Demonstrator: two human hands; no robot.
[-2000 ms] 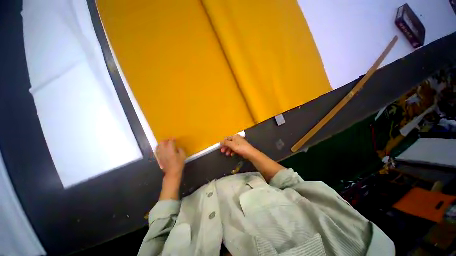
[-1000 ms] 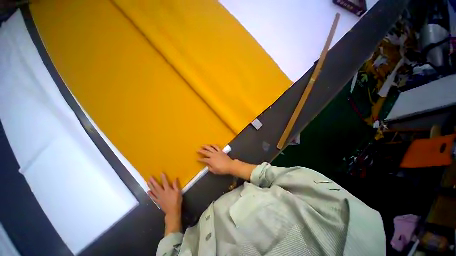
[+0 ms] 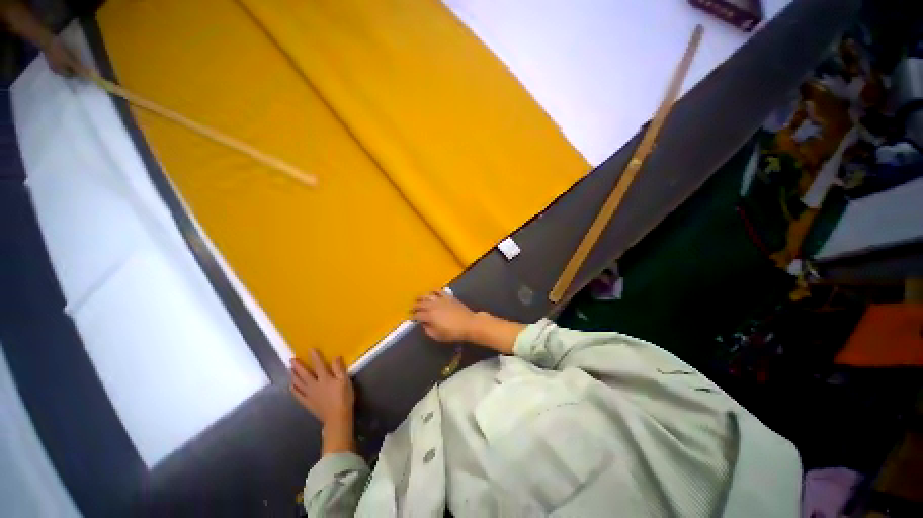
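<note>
The yellow cloth point(image 3: 273, 233) lies flat in front of me with a lengthwise fold to the right of its middle. A white edge point(image 3: 380, 347) shows beneath its near end and along its left side. My left hand point(image 3: 324, 390) rests on the near left corner with fingers spread. My right hand point(image 3: 442, 316) rests on the near edge, fingers a little apart. Another person's hand point(image 3: 63, 59) at the upper left holds a thin wooden stick point(image 3: 207, 132) that slants over the cloth.
A white sheet pile point(image 3: 172, 364) lies left across a dark gap. A wooden ruler point(image 3: 627, 172) slants over the near table edge point(image 3: 698, 152). A small white tab point(image 3: 508, 248) and a dark box point(image 3: 731, 11) are to the right. An orange item point(image 3: 886, 336) is below right.
The other person's hand and the thin stick have come in over the cloth from the upper left. My hands have flattened on the near edge since the first frame. The view has turned.
</note>
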